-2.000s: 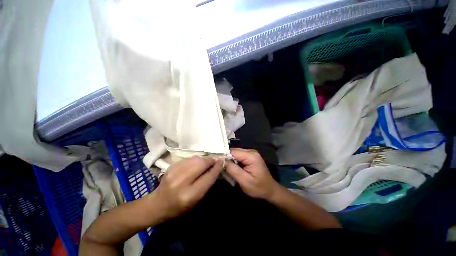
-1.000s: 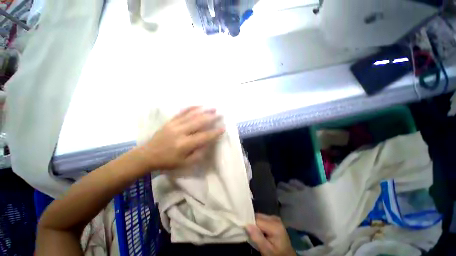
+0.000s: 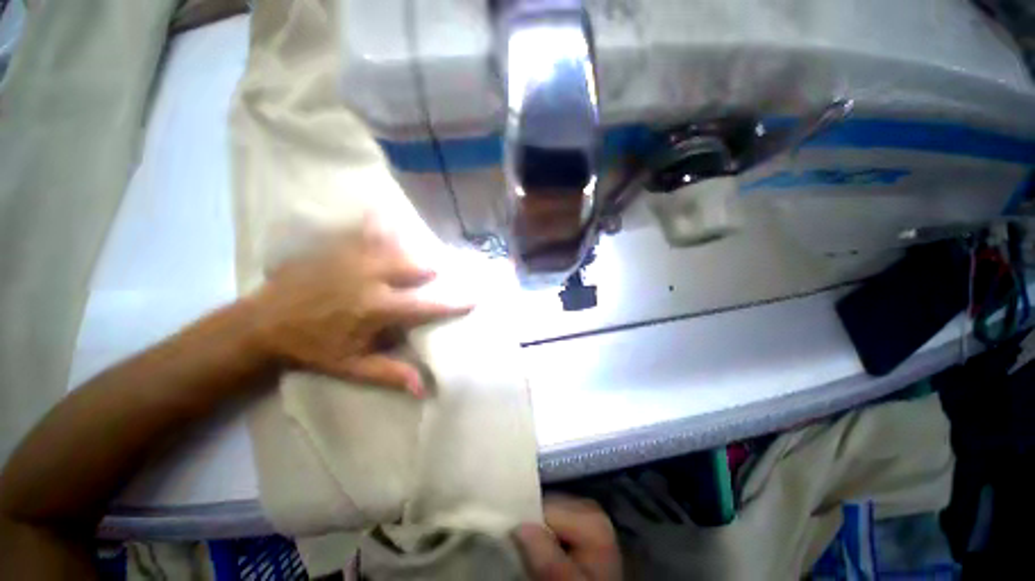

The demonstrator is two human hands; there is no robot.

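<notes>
The cream garment piece [image 3: 341, 454] lies over the machine bed left of the needle area and hangs over the table's front edge. My left hand [image 3: 341, 306] lies flat on it, fingers spread and pointing right, near the bright glare. My right hand [image 3: 573, 542] is at the table's front edge, low in the picture, pinching the cloth's lower right corner. The presser foot [image 3: 579, 293] shows small and dark under the white machine head [image 3: 794, 68], right of the cloth. Glare hides the cloth's far right part beside it.
A shiny metal guard [image 3: 553, 136] hangs in front of the head, beside a tension dial [image 3: 695, 165]. A smartphone [image 3: 902, 312] and green looped handles [image 3: 1004, 318] lie at the right. More cream cloth [image 3: 851, 465] and a blue-and-white strip [image 3: 859, 539] are below the table. Pale cloth [image 3: 68, 204] hangs at left.
The view has moved up to the machine head. The garment piece lies further up on the bed. My left hand, earlier pinching the edge with my right, now lies flat on the cloth.
</notes>
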